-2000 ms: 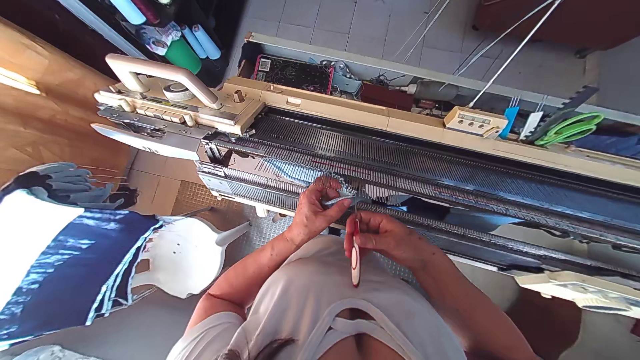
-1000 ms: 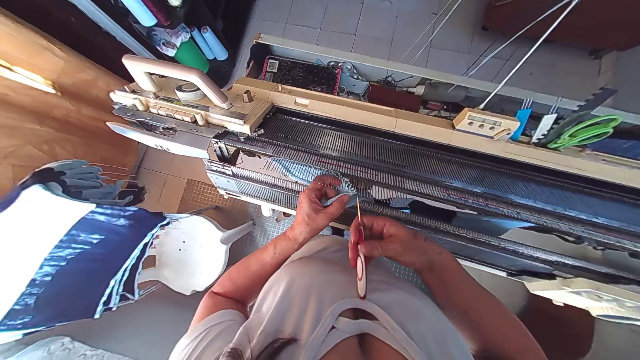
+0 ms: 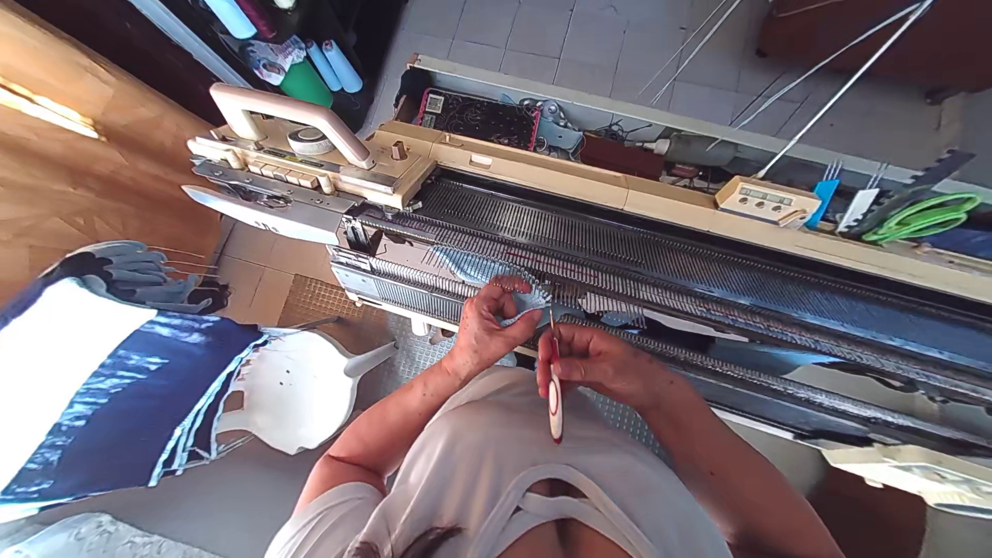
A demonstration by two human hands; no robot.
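Observation:
Pale blue knitted fabric (image 3: 473,266) hangs between the two needle beds of a knitting machine (image 3: 542,217). My left hand (image 3: 494,325) pinches the fabric's right edge between thumb and fingers. Just right of it, my right hand (image 3: 593,360) grips a latch tool (image 3: 555,403) with a red and white handle. The tool stands nearly upright in the view, its thin metal tip at the fabric edge beside my left thumb. Whether the tip is through a stitch cannot be told.
The machine's carriage (image 3: 310,155) with its handle sits at the left end. A row counter (image 3: 766,200), blue and white needle tools and green-handled scissors (image 3: 922,218) lie at the back right. A white plastic chair (image 3: 291,384) and a navy and white cloth (image 3: 116,395) are at left.
My right hand holds the tool at the fabric edge in all frames, with only slight shifts of hand and tool. The left hand keeps its pinch on the fabric.

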